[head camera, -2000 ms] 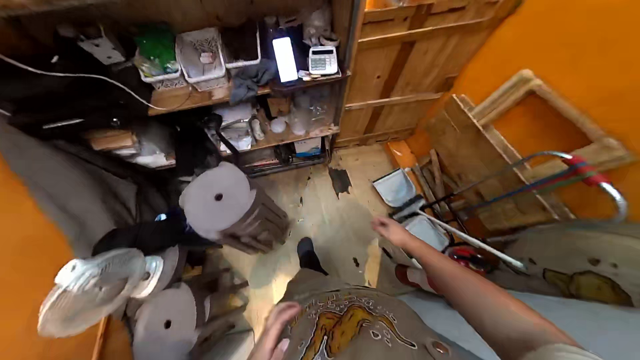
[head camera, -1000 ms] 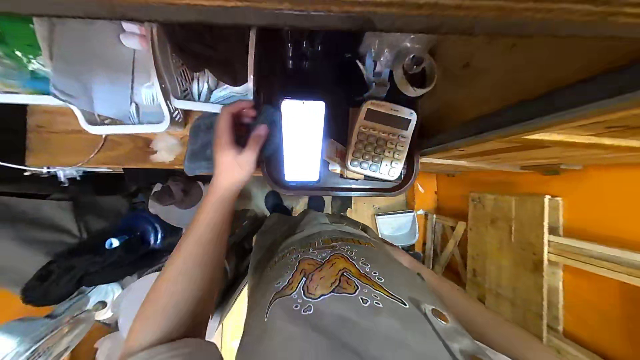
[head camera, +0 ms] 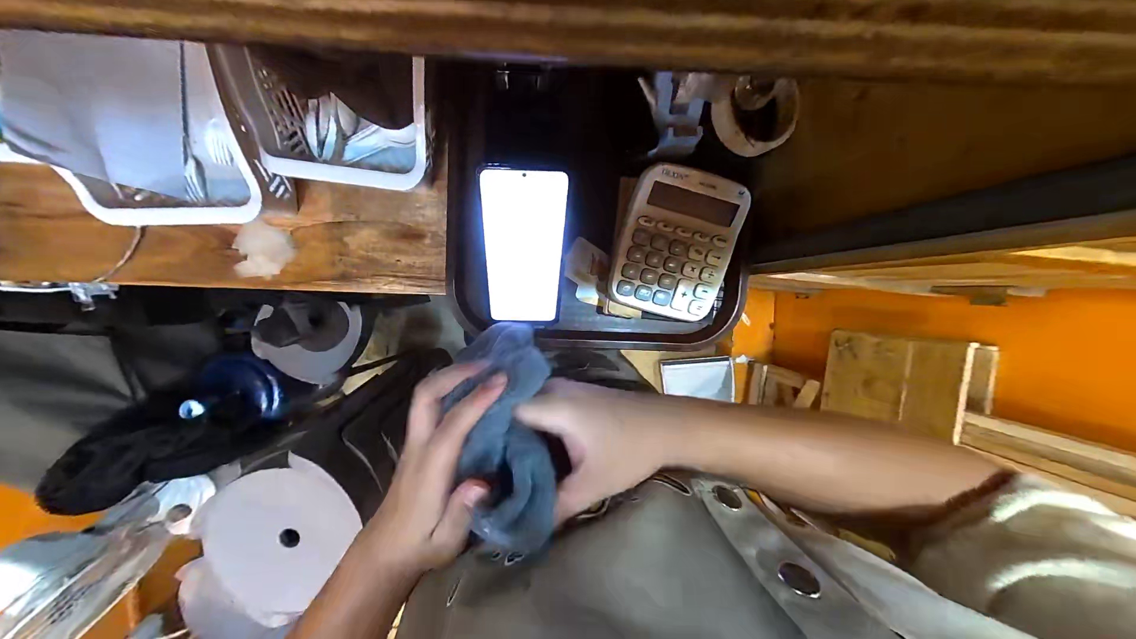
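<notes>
A crumpled blue-grey cloth is held between both hands in front of the apron, just below the edge of a dark tray. My left hand grips its left side with fingers bent over it. On the other side my right hand presses and grips the cloth, its fingertips partly hidden. Above the cloth, a phone with a bright white screen lies on the tray. To the phone's right is a white calculator, and a roll of tape sits behind it.
White plastic baskets with forks and spoons stand on the wooden shelf at left. A shelf board crosses the top. Round-topped stools are at lower left, a wooden pallet-like panel at right.
The view has moved up close to the shelf. A second ago my left hand was at the cloth on the shelf edge left of the phone; now the cloth is off the shelf and in both hands.
</notes>
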